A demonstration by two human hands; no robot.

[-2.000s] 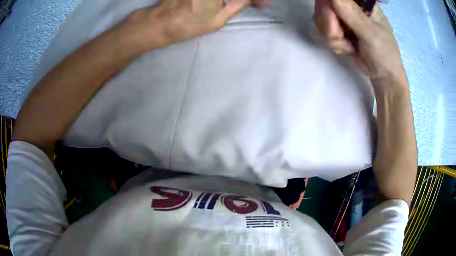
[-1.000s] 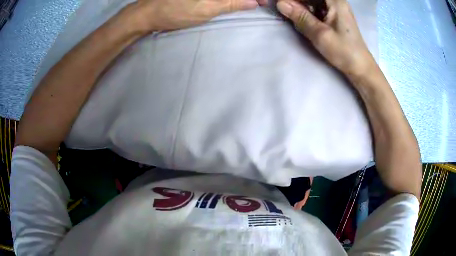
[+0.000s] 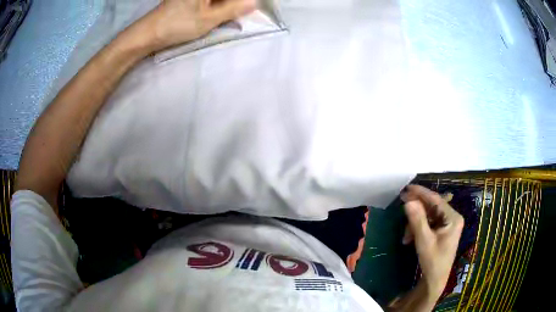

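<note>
The light grey-beige jacket cloth [image 3: 256,128] lies across the table and hangs at its near edge, with soft folds and a faint vertical seam. A narrow stitched pocket [image 3: 222,44] shows near the top, slanted, its right end lifted. My left hand [image 3: 195,23] is at the pocket, its fingers near the top edge of the picture; its grip is unclear. My right hand [image 3: 431,222] is low on the right, off the table, fingers curled beside the cloth's lower right corner. A tiny dark spot shows at its fingertips; whether it holds anything is unclear.
The pale blue-white table [image 3: 500,91] is under the cloth, with strong glare on the right. A yellow wire basket [image 3: 509,244] with mixed dark items is below the table edge at right. Green floor [image 3: 385,244] shows beneath. Dark and grey items lie at the far right corner.
My right hand has left the pocket area and moved down to the near right edge. My left hand has shifted slightly left. The pocket has moved left, slants and gapes more.
</note>
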